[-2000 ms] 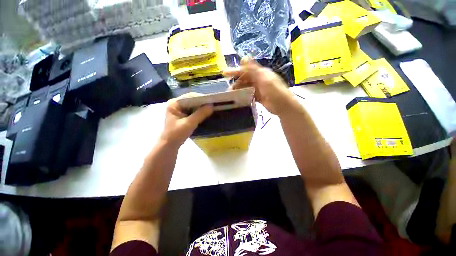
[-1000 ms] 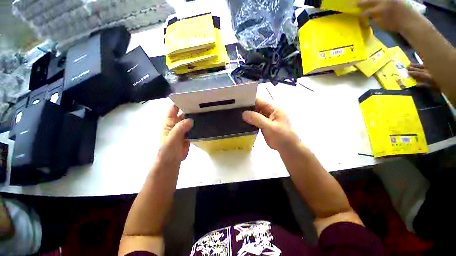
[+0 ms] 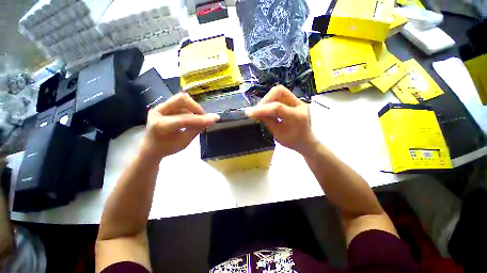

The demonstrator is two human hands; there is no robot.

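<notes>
A yellow carton with a black upper part stands upright on the white tabletop in front of me. Both my hands are raised at its top rear edge. My left hand and my right hand pinch the two ends of a short black carry handle at the carton's top flap. The fingertips hide the ends of the handle and most of the flap.
Black boxes are piled at the left. Yellow cartons are stacked at back centre, others at the right. A black cord pile and clear plastic bag lie behind my right hand. One yellow carton lies far right.
Both hands have risen from the carton's sides to its top and hold the black handle. The white flap face no longer shows openly. Another person's arms have left the right side.
</notes>
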